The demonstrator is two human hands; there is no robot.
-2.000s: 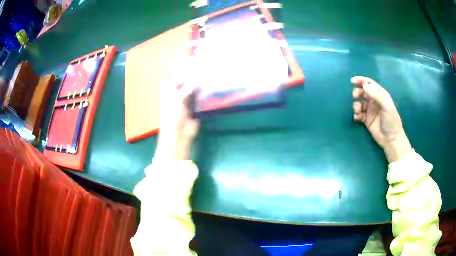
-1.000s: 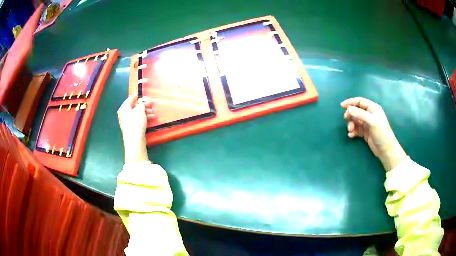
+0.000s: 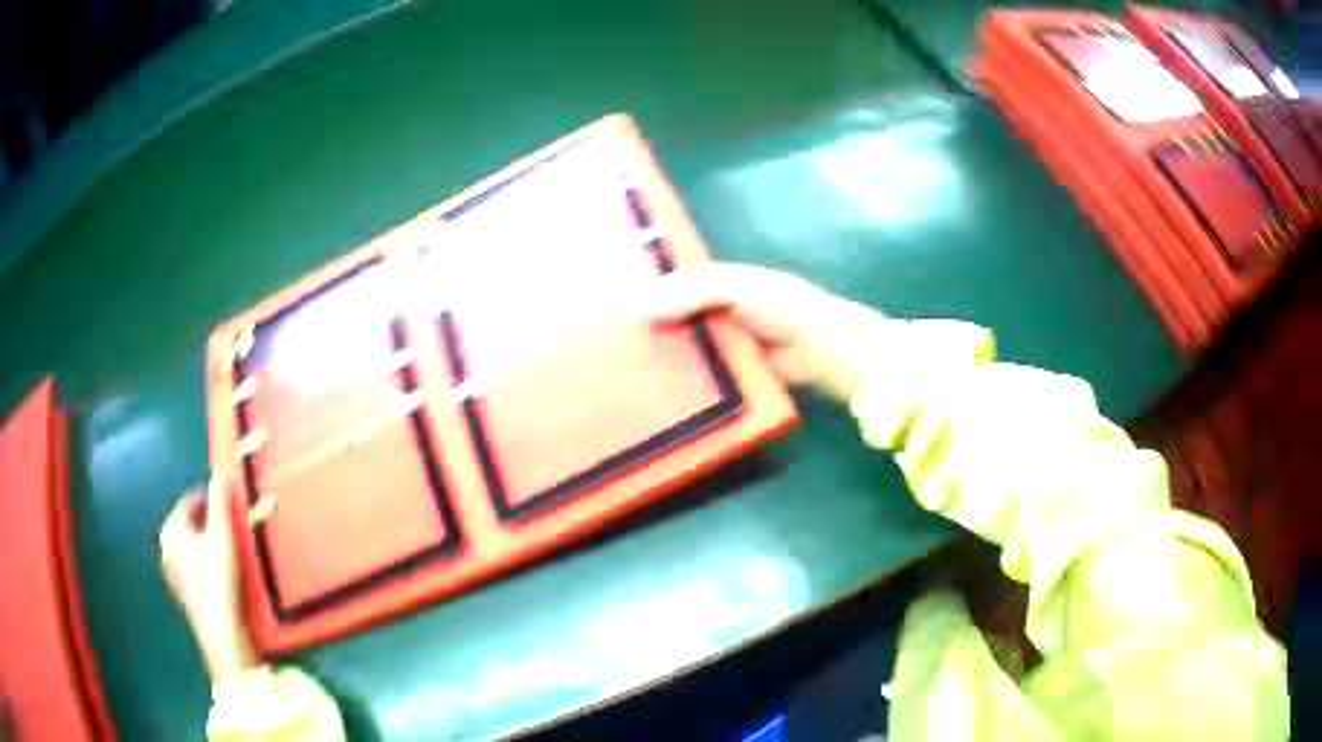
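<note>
An orange-red foam tray (image 3: 479, 558) holds two black-bordered touch panels side by side, the left panel (image 3: 348, 493) and the right panel (image 3: 580, 406), with small pale tape tabs on their long edges. A bright glare covers their upper parts. My left hand (image 3: 203, 558) holds the tray's left edge. My right hand (image 3: 761, 319) holds the tray's right side, its fingers over the edge of the right panel. A shadow shows under the tray's front right edge, which looks slightly raised. The picture is blurred.
The tray is over a glossy green bench (image 3: 899, 261). A stack of red trays with panels (image 3: 1116, 189) is at the upper right. Part of another red tray (image 3: 44, 565) shows at the left edge. The bench's front edge runs below, with something blue under it.
My right hand has moved left and taken hold of the tray's right side. The view has turned right, so the tray stack now shows. My left hand stays at the tray's left edge.
</note>
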